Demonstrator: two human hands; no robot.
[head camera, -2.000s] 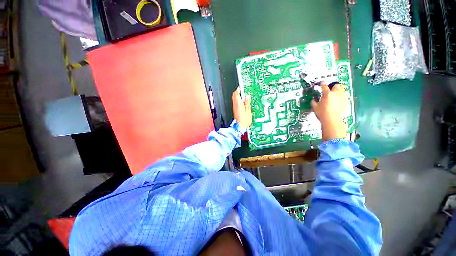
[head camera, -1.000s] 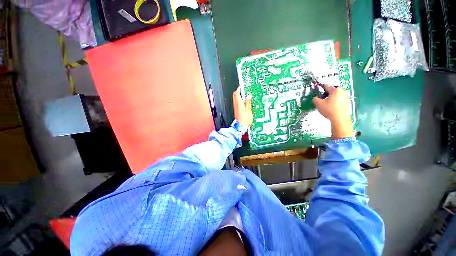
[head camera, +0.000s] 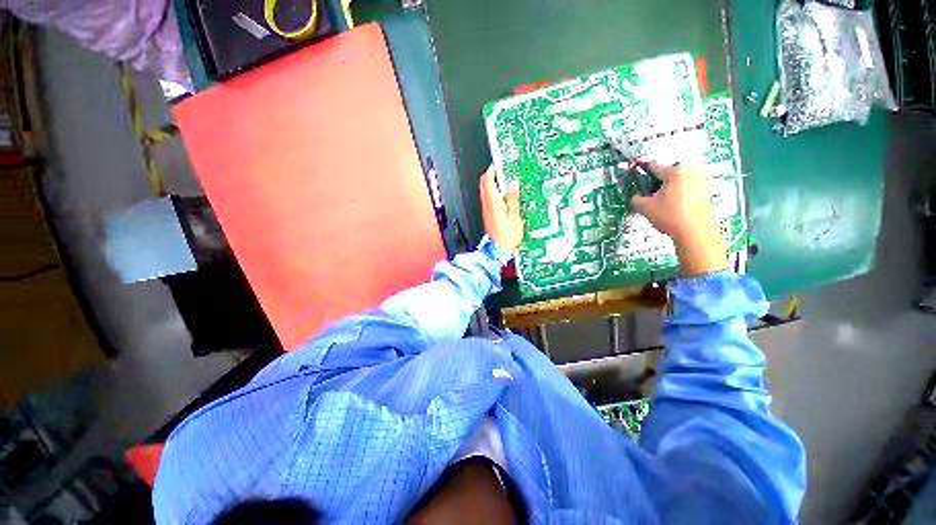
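A green circuit board (head camera: 559, 190) lies solder side up in front of me, with pale traces. A second board edge (head camera: 727, 154) shows at its right, and bits of a red board support (head camera: 534, 88) show past its far edge. My left hand (head camera: 501, 211) holds the board's left edge. My right hand (head camera: 677, 205) is over the board's right part, shut on small dark cutters (head camera: 645, 176) with a bit of red; their tip points up-left at the board's middle. The tip's contact with the board is too small to tell.
A large red mat (head camera: 308, 185) lies at the left. A black tray (head camera: 236, 46) with a yellow tape roll (head camera: 291, 14) is beyond it. A bubble-wrap bag (head camera: 829, 67) is at the far right. Rails (head camera: 616, 361) and part of another board (head camera: 624, 415) are near my body.
The camera view has shifted slightly. My right hand with the cutters has moved slightly down and left over the board since one second ago. My left hand still holds the left edge.
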